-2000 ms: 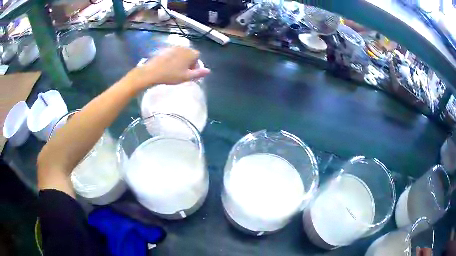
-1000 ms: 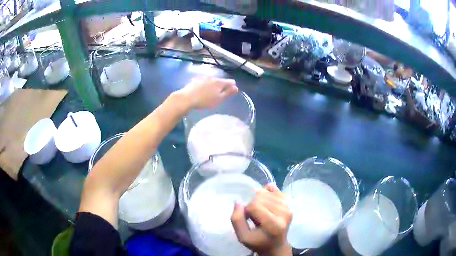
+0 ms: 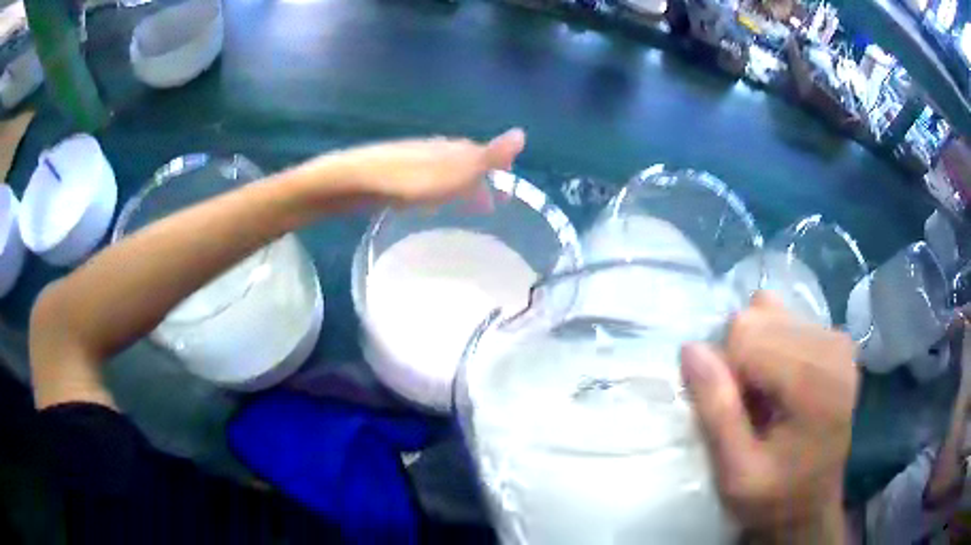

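Note:
My right hand grips the right rim of a clear-walled tank with a white lower body. This tank is close to the camera, in front of the row, and its bottom is cut off by the frame. Ripples and glare show inside it. My left hand is at the back rim of another clear-walled tank, fingers bent over the rim; the fingertips are partly hidden. A third tank stands left, partly behind my left forearm.
More tanks stand in a row to the right. White bowls and a green post are at left. A blue cloth lies at the near edge. Parts clutter lines the back. Another person's arm shows at lower right.
My right hand has taken the front tank by its rim and brought it right and closer. The tank at my left hand now stands nearer, in the row. The view has tilted down.

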